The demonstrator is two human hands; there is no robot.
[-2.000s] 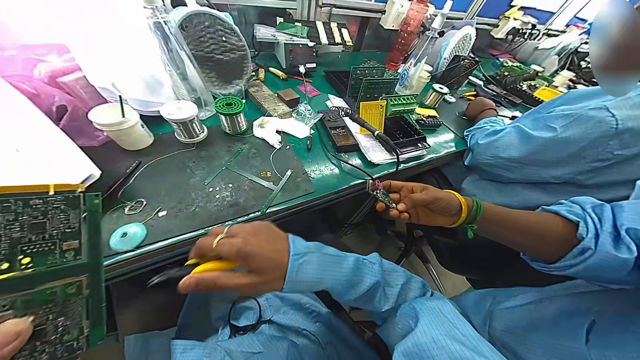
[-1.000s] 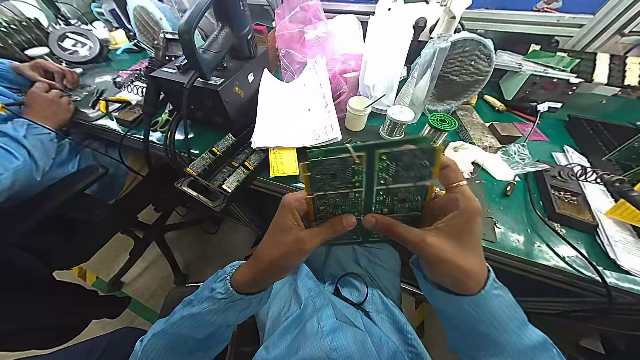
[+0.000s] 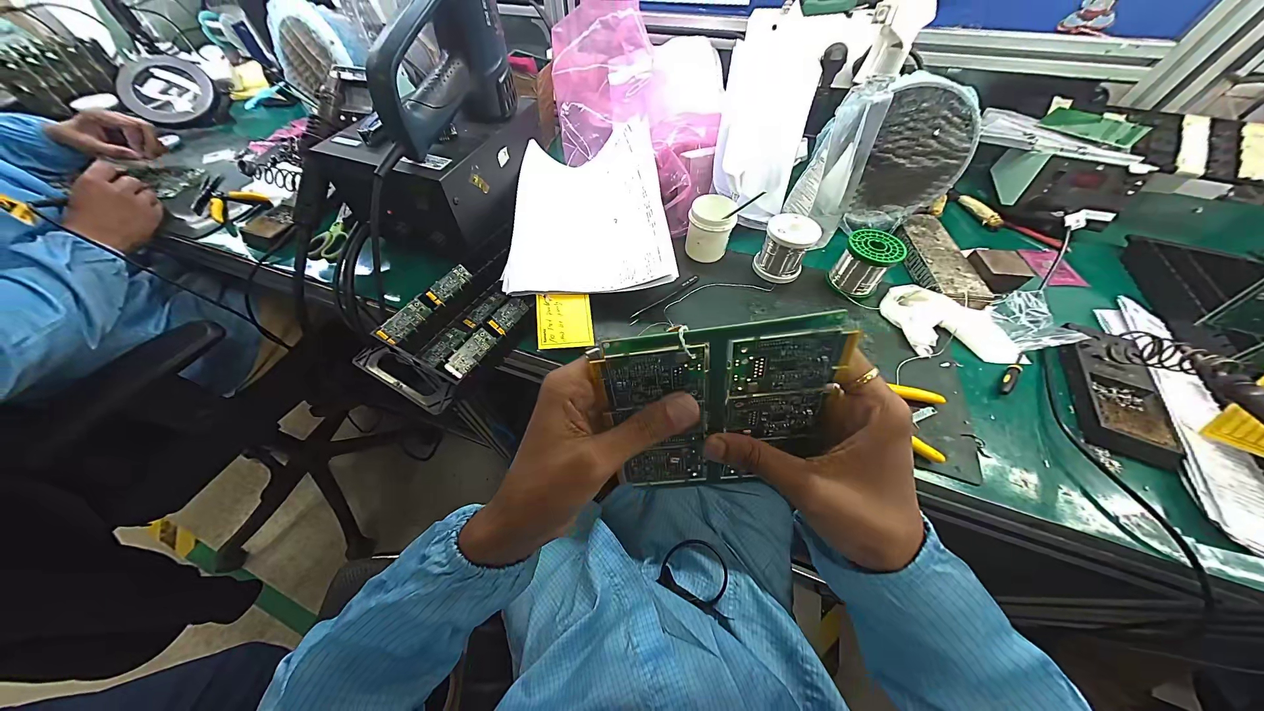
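A green circuit board panel (image 3: 718,395) with several populated sections is held upright over my lap. My left hand (image 3: 583,454) grips its left edge, the thumb lying across the front. Its right edge is in my right hand (image 3: 839,469), which wears a ring; that thumb presses near the middle of the panel. Yellow-handled pliers (image 3: 918,395) lie on the dark mat beside my right hand. Behind the panel are a yellow card (image 3: 565,321) with writing and a thin length of solder wire (image 3: 726,286). The fingers behind the panel are hidden.
Solder spools (image 3: 787,249), a white jar (image 3: 710,229) and papers (image 3: 590,217) stand or lie at the back. A black machine (image 3: 425,188) and a rack of small boards (image 3: 449,336) are on the left. A co-worker's hands (image 3: 114,197) are at far left. At right sits a soldering iron stand (image 3: 1126,395).
Two seconds ago my right hand held yellow-handled pliers; now both hands hold the panel. The view has swung left. Since one second ago, my left thumb has moved up the panel.
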